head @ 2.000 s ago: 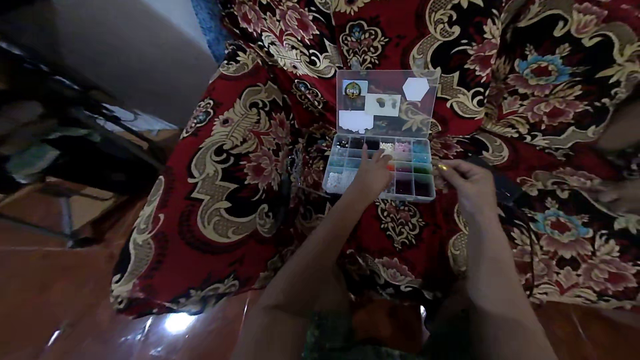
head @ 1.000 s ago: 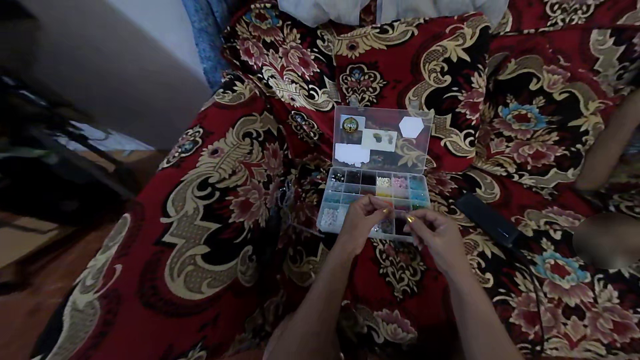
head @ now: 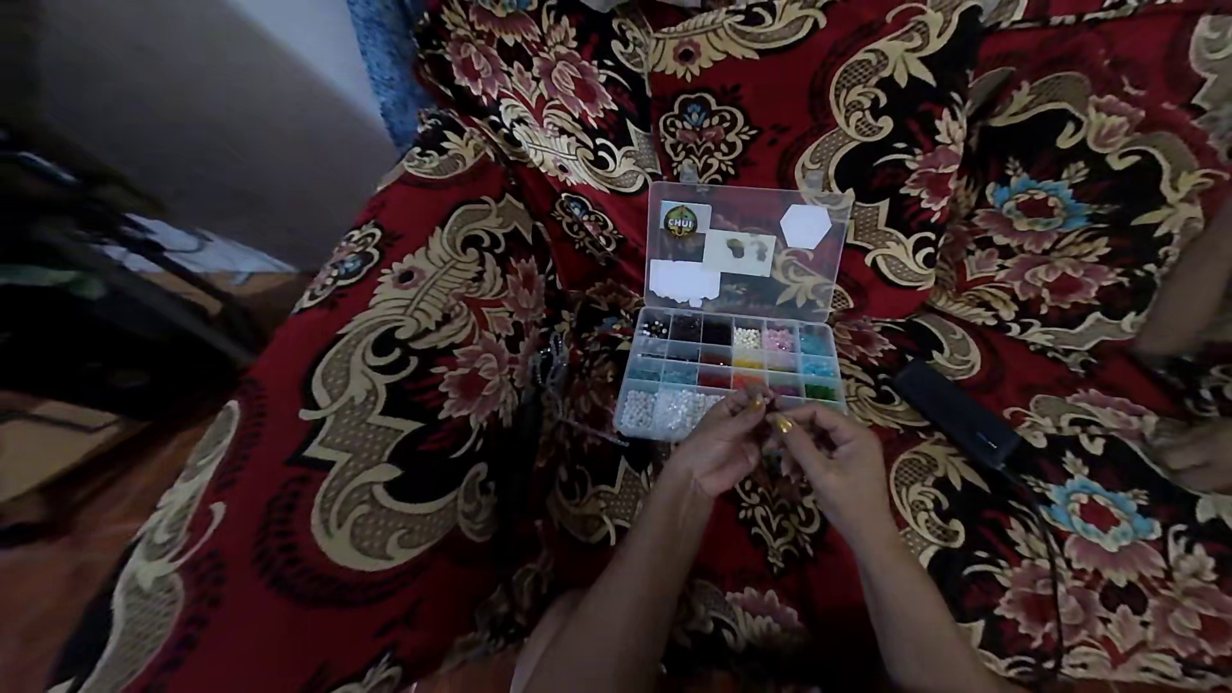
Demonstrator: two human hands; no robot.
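Observation:
A clear plastic bead organizer box (head: 630, 399) rests on the patterned cover, its lid (head: 744, 204) raised at the back with stickers and paper pieces on it. Beads of several colours fill its compartments: white beads (head: 685, 408) at the front left, pink beads (head: 779, 340) near the back right, green beads (head: 821, 392) at the right. My left hand (head: 724, 445) and my right hand (head: 833, 460) meet over the box's front edge, fingertips pinched close together. Whatever lies between the fingertips is too small and dark to make out.
A red floral fabric cover (head: 404, 452) spreads under everything, with folds. A black power adapter (head: 958, 414) with a cable lies to the right of the box. Clear strands (head: 553, 385) lie left of it. Another person's arm and hand (head: 1193, 452) show at the right edge.
My left hand was over the box's compartments two seconds ago, with my right hand apart from it at the right side. Now both are together at the front edge.

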